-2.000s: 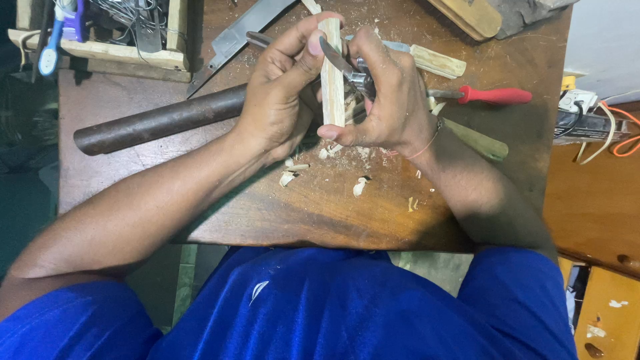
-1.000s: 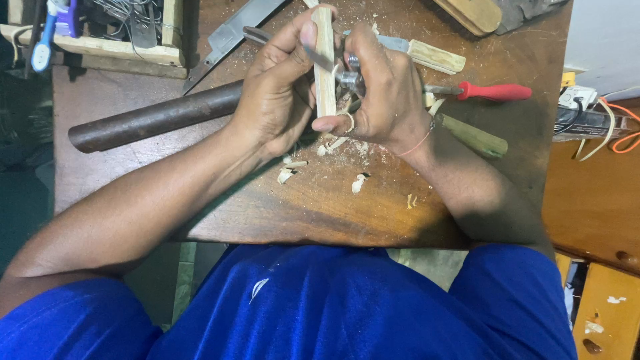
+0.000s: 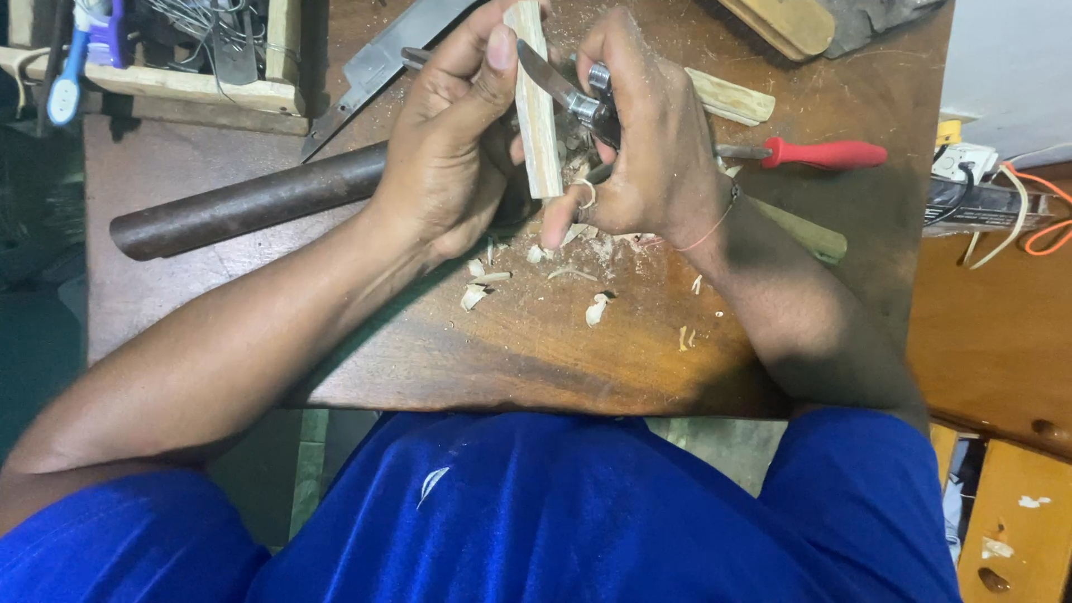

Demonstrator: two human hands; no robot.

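My left hand (image 3: 461, 126) grips a narrow, pale piece of wood (image 3: 538, 126) that stands roughly upright in view, its thumb near the upper end. My right hand (image 3: 641, 134) is closed on a knife with a short curved blade (image 3: 544, 74) and a metal collar; much of its dark handle is hidden by the fingers. The blade's tip lies at the wood's upper left edge. Below the hands, wood shavings (image 3: 596, 310) are scattered on the wooden table (image 3: 502, 368). A dark round bar (image 3: 251, 201) runs under my left wrist.
A wooden box (image 3: 285, 50) with wires and toothbrushes stands at the upper left. Near it lies a flat metal blade (image 3: 377, 67). A red-handled tool (image 3: 825, 154) and split wood pieces (image 3: 733, 96) lie right of my hands. Cables (image 3: 1017, 209) hang beyond the table's right edge.
The knife blade, across the wood two seconds ago, now reaches its upper left edge again after being turned steeper a second ago. Both hands keep their hold and stay in nearly the same place.
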